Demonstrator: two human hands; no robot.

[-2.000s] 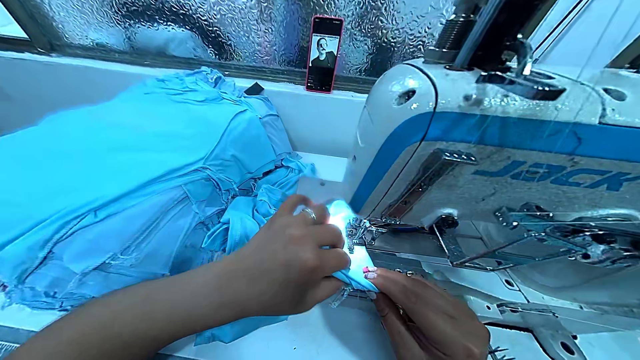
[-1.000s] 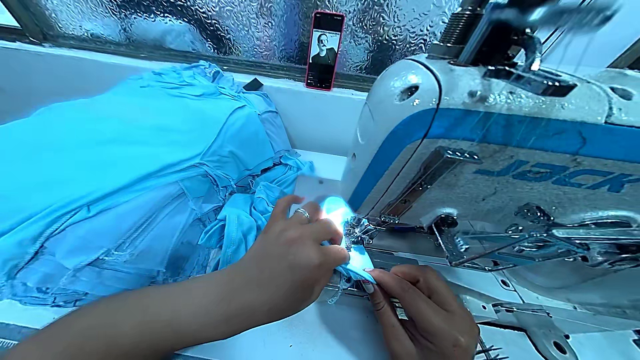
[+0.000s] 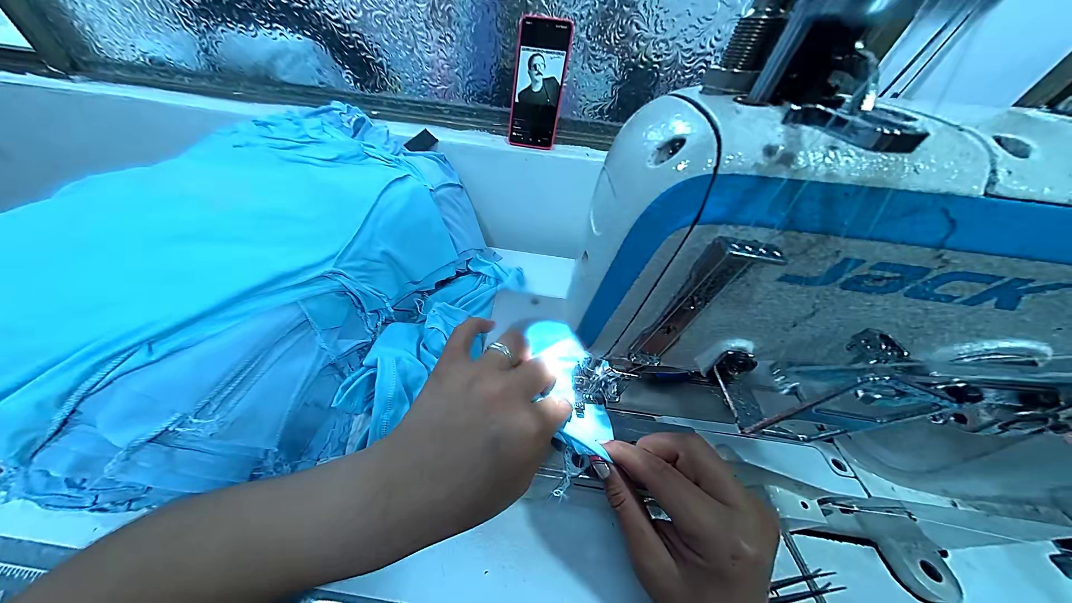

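Observation:
A piece of light blue fabric (image 3: pixel 596 425) lies under the presser foot (image 3: pixel 596 381) of a white and blue Jack sewing machine (image 3: pixel 653 201), brightly lit by its lamp. My left hand (image 3: pixel 481 410), with a ring on one finger, rests on the fabric just left of the foot, fingertips pressing it. In front of the foot, my right hand (image 3: pixel 695 511) pinches the near edge of the same fabric between thumb and forefinger. Loose threads hang from that edge. The fabric under my left palm is hidden.
A large pile of light blue fabric pieces (image 3: pixel 209 226) with stitched seams lies at the left, reaching near my left hand. A phone (image 3: pixel 540 84) leans against the textured window behind. Tweezers (image 3: pixel 804 584) lie at the bottom right, and a ruler (image 3: pixel 17 574) shows at the bottom left.
The fabric end in front of the foot looks shorter than two seconds ago. My right hand stays at that edge, its fingers now more curled. My left hand remains beside the foot.

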